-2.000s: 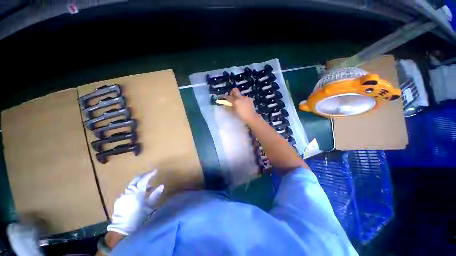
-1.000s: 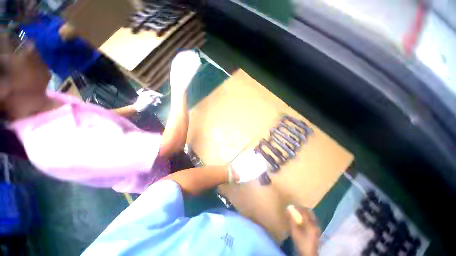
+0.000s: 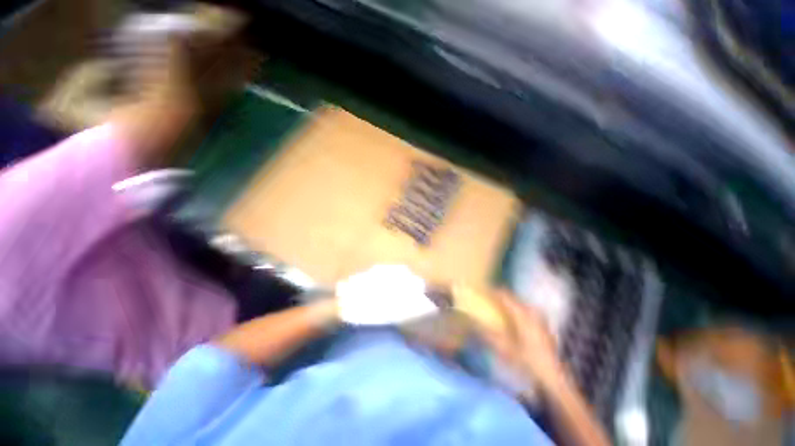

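Note:
The view is heavily blurred. My left hand [image 3: 383,294], in a white glove, is close to my body at the cardboard's near edge. It holds a small dark bracket part [image 3: 438,299], mostly hidden by the glove. My bare right hand [image 3: 521,335] is just right of it and holds a pale yellow-handled tool [image 3: 477,307] pointing toward the part. Whether the tool touches the part cannot be told. A row of several dark bracket parts [image 3: 423,202] lies on the brown cardboard sheet [image 3: 322,196] beyond my hands.
A white sheet [image 3: 649,327] with packed columns of black parts [image 3: 588,300] lies right of the cardboard. An orange device [image 3: 728,370] is at the lower right. A person in pink [image 3: 113,261] is close on the left, arm over the dark green bench [image 3: 240,144].
My left hand has moved from the row back toward my body with a part. My right hand has come up beside it. The view has turned slightly right, and the neighbour appears nearer.

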